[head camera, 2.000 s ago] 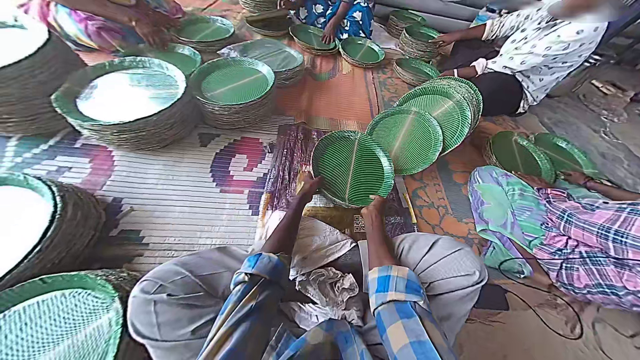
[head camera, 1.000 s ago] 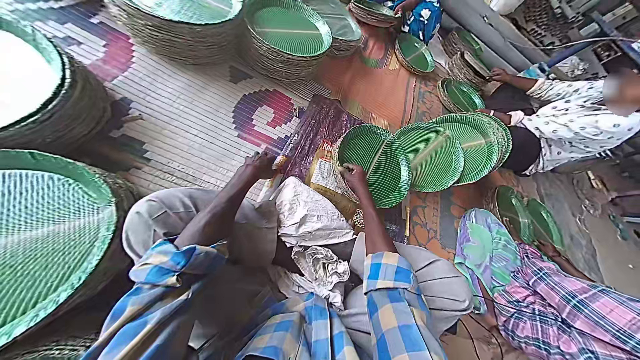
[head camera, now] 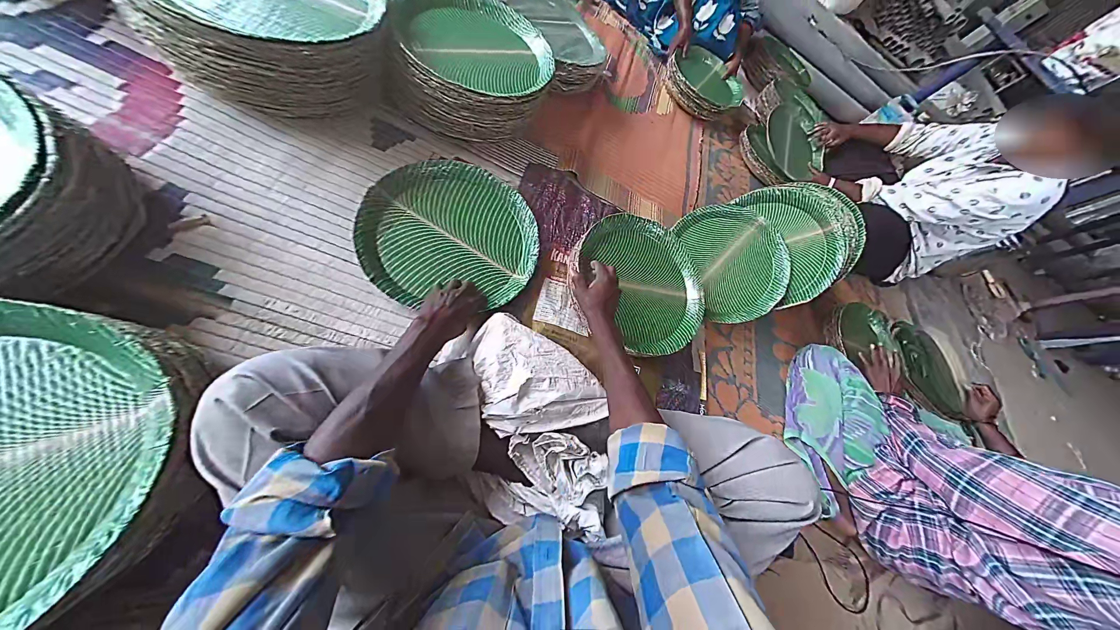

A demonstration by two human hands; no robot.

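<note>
My left hand (head camera: 452, 308) is closed on the near rim of a round green leaf-print plate (head camera: 446, 232), which lies over the striped mat to the left. My right hand (head camera: 598, 289) is at the left edge of another green plate (head camera: 652, 284), its fingers at the rim; whether they grip it is unclear. That plate meets a row of overlapping green plates (head camera: 731, 262) that runs to the upper right. A crumpled white cloth (head camera: 534, 376) lies across my lap between my forearms.
Tall stacks of green plates (head camera: 472, 109) stand at the back left, with a large stack (head camera: 79, 455) close at my left. Co-workers sit at the back and on the right, their hands on plates. A striped mat (head camera: 289, 210) and an orange mat (head camera: 612, 122) cover the floor.
A green plate is now in my left hand, which was without one a second ago. My right hand remains by the nearest plate of the row.
</note>
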